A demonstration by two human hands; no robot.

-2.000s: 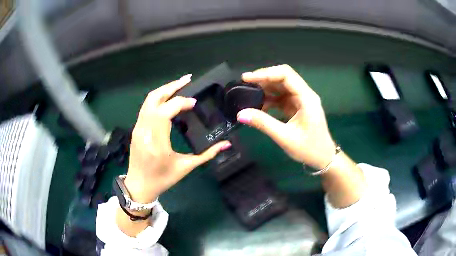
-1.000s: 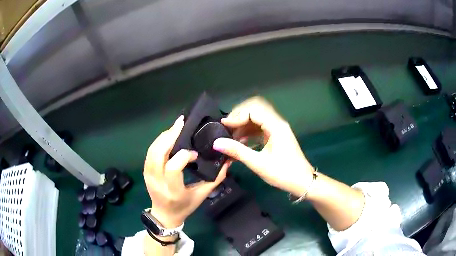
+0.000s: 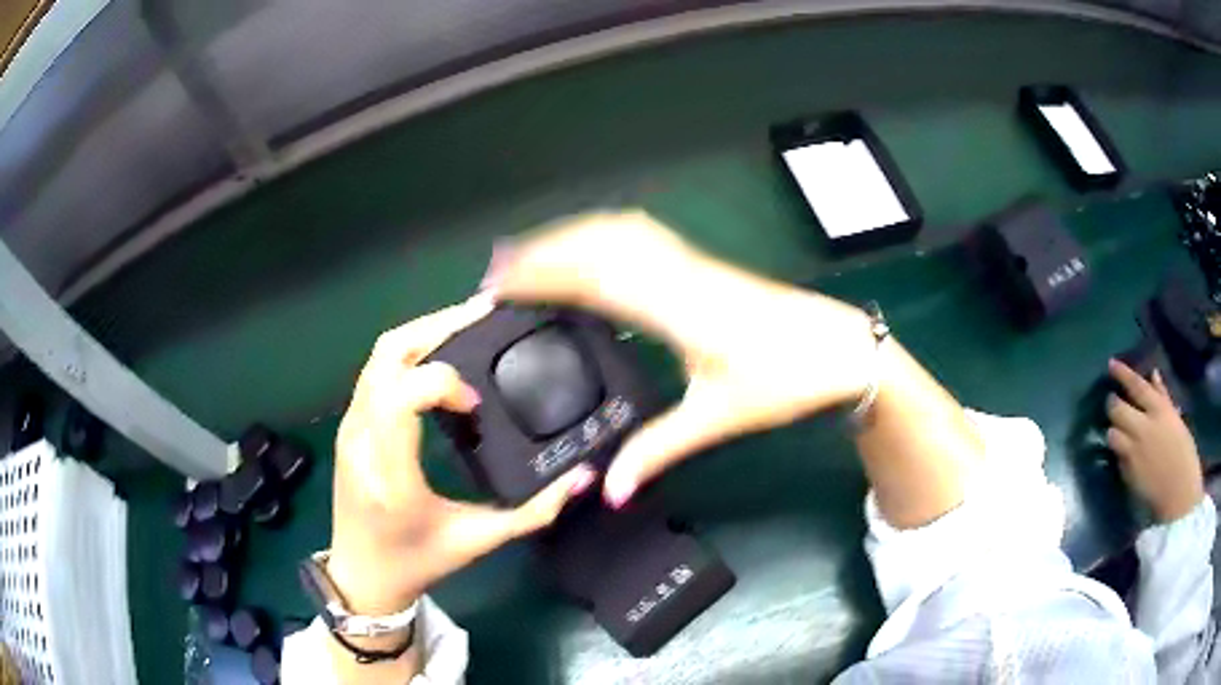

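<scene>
A black insert tray (image 3: pixel 516 462) is held between both hands, its pale icons along the near edge. A glossy dark rounded-square device (image 3: pixel 549 380) sits in its recess. My left hand (image 3: pixel 402 468) grips the tray's left side, thumb at the near edge. My right hand (image 3: pixel 696 348) is curved around the right side, fingers over the far edge and thumb near the front corner; it is slightly blurred. Another black insert (image 3: pixel 649 582) with icons lies on the bench just below the held tray.
Loose black devices (image 3: pixel 221 535) lie at left beside stacked white perforated trays (image 3: pixel 60 575). Two black boxes with white inside (image 3: pixel 846 187) lie on the far green strip. A black insert block (image 3: pixel 1031 268) stands at right. Another person's hand (image 3: pixel 1152 442) touches black pieces at far right. A grey post slants at left.
The device went from my right fingers into the tray's recess. My right hand moved from the device to the tray's right side. Another person's hand appeared at right.
</scene>
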